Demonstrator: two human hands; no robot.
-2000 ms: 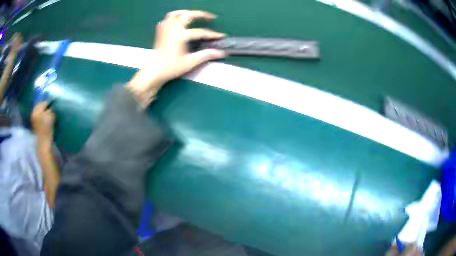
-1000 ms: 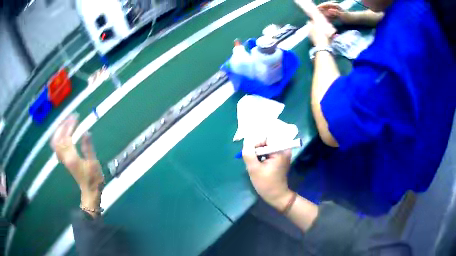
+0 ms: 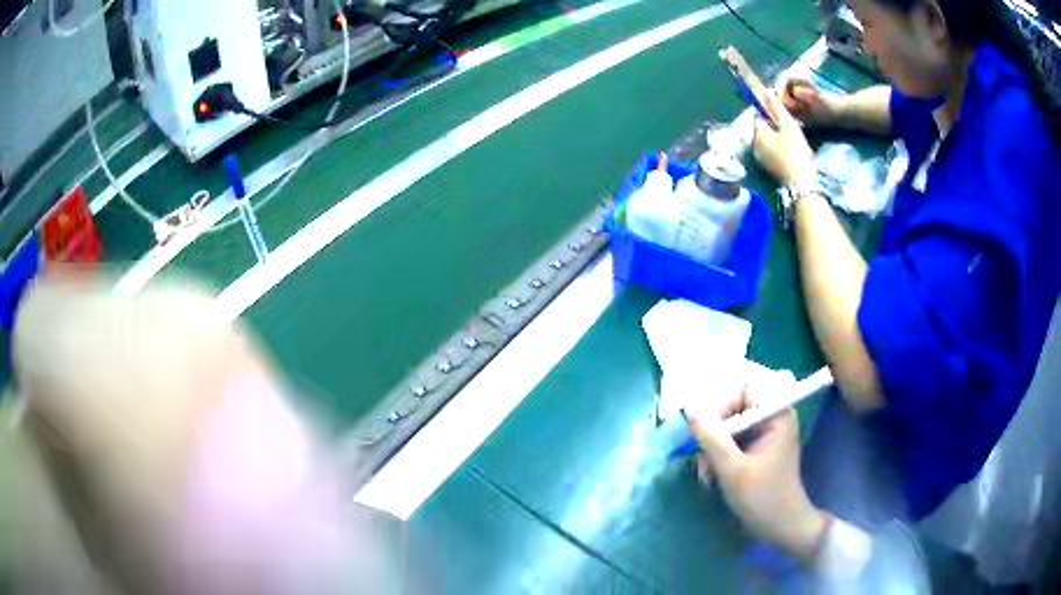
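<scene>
My right hand (image 3: 759, 465) holds a white-barrelled paint marker (image 3: 777, 401) at the lower right, its blue tip pointing left, beside crumpled white tissue (image 3: 698, 337). My left hand (image 3: 175, 442) is very close to the camera at the lower left, large and blurred; its fingers cannot be told apart, and no held thing shows. Long grey bar housings (image 3: 483, 325) with small shiny studs lie end to end in a diagonal row along the white strip, beyond both hands. The near end of the row is partly hidden by my left hand.
A blue bin (image 3: 686, 270) with white bottles (image 3: 710, 209) stands beyond the tissue. A person in blue (image 3: 966, 267) works at the right. A red bin (image 3: 72, 227) and a blue one are at the far left. A white machine (image 3: 192, 70) and cables stand across the green conveyor (image 3: 419, 250).
My left hand has come up close to the camera and blurred. My right hand still holds the marker and appears further right and lower. The view has shifted.
</scene>
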